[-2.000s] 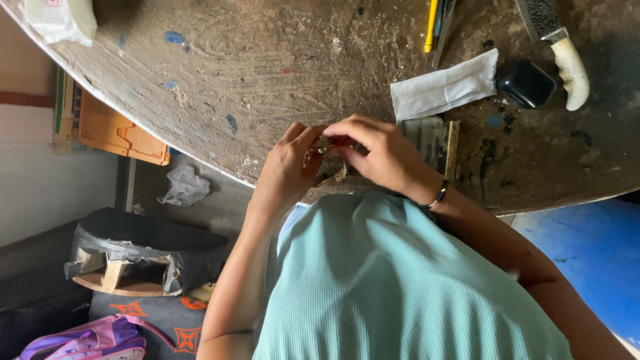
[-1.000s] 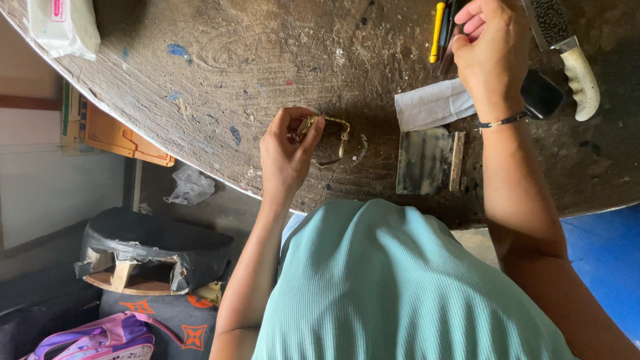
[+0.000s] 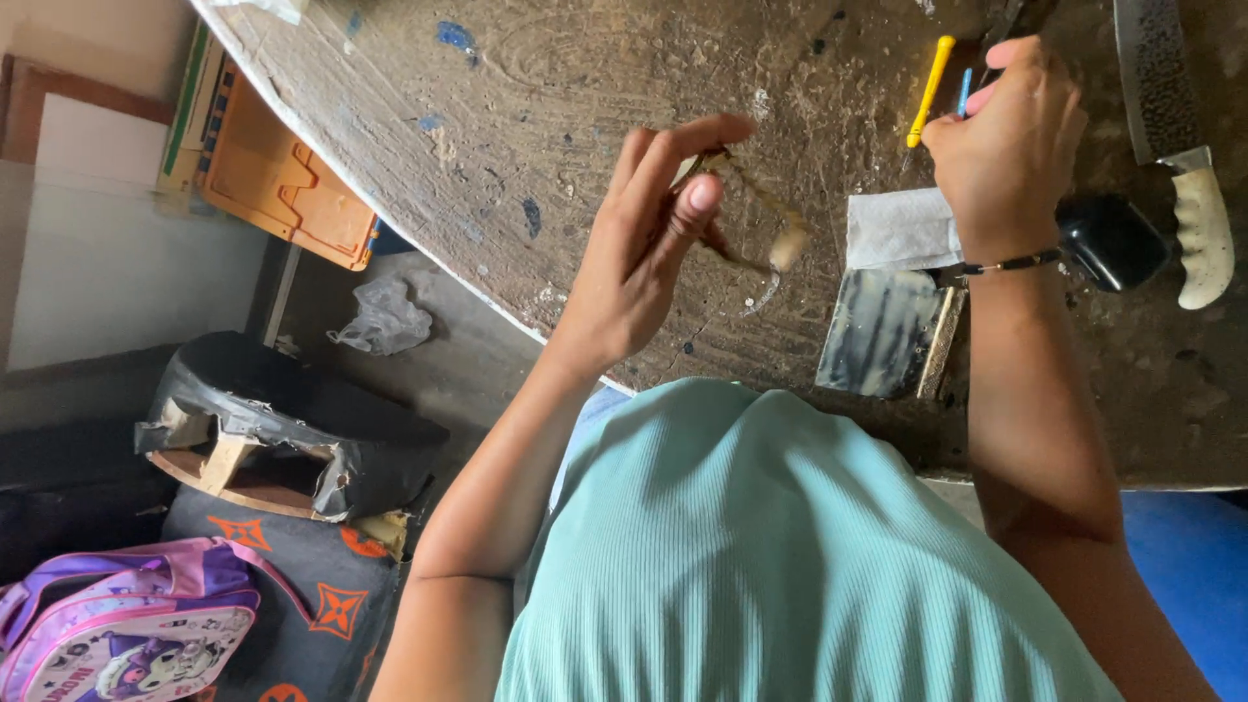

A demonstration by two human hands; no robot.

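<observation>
My left hand (image 3: 648, 229) holds a thin gold-coloured chain or bracelet (image 3: 765, 200) between thumb and fingers; its far side, with a pale oval part, is blurred. A short pale curved strip (image 3: 762, 294) lies on the tabletop just below it. My right hand (image 3: 1014, 146) is at the upper right, fingers bent, by a yellow screwdriver-like tool (image 3: 932, 90) and a slim blue-tipped tool (image 3: 964, 92). Whether its fingers grip a tool I cannot tell. Left of my right wrist are a folded white tissue (image 3: 899, 230) and a dark streaked flat plate (image 3: 875, 333).
A large knife with a pale handle (image 3: 1205, 234) and a small black case (image 3: 1113, 240) lie right of my right wrist. The worn table's pale edge (image 3: 429, 255) curves along the left. Beyond it are an orange plastic case (image 3: 285, 180), a plastic bag (image 3: 384, 315) and a purple backpack (image 3: 132, 619).
My right hand has left the chain beside my left hand and moved to the tools at the upper right. My left hand still holds the chain.
</observation>
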